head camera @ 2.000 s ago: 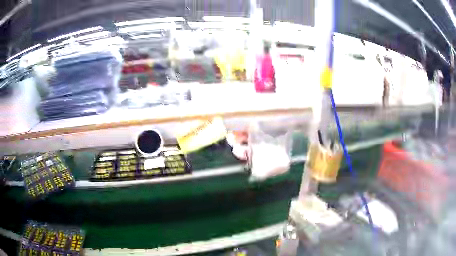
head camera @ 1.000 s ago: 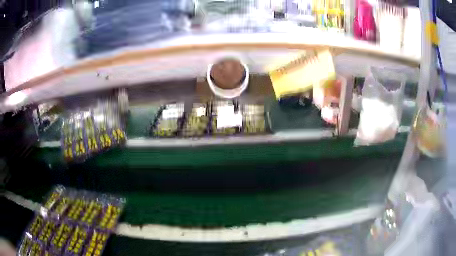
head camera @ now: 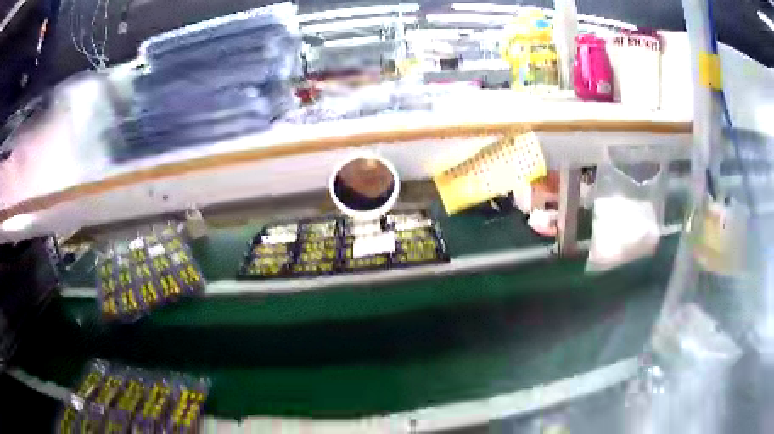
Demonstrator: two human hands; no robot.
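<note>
Neither of my hands is in the picture. Nearest in front, a clear tray of parts with yellow pads (head camera: 131,405) lies at the lower left, cut off by the bottom edge. A second tray of such parts (head camera: 150,275) lies beyond it at the left, on the far side of the green belt. A wide dark tray with yellow-padded parts (head camera: 318,247) lies at the middle, with white pieces on it.
The green conveyor (head camera: 407,326) runs across. A white-rimmed round opening (head camera: 365,185) and a yellow sheet (head camera: 494,174) are above the dark tray. A plastic bag (head camera: 624,229) hangs by the post (head camera: 698,127) at the right. Dark stacked items (head camera: 208,85) stand on the shelf.
The view has turned left since the first frame and tilted up since the second, so things sit lower now. A small blurred pale patch at the lower left edge has left the picture.
</note>
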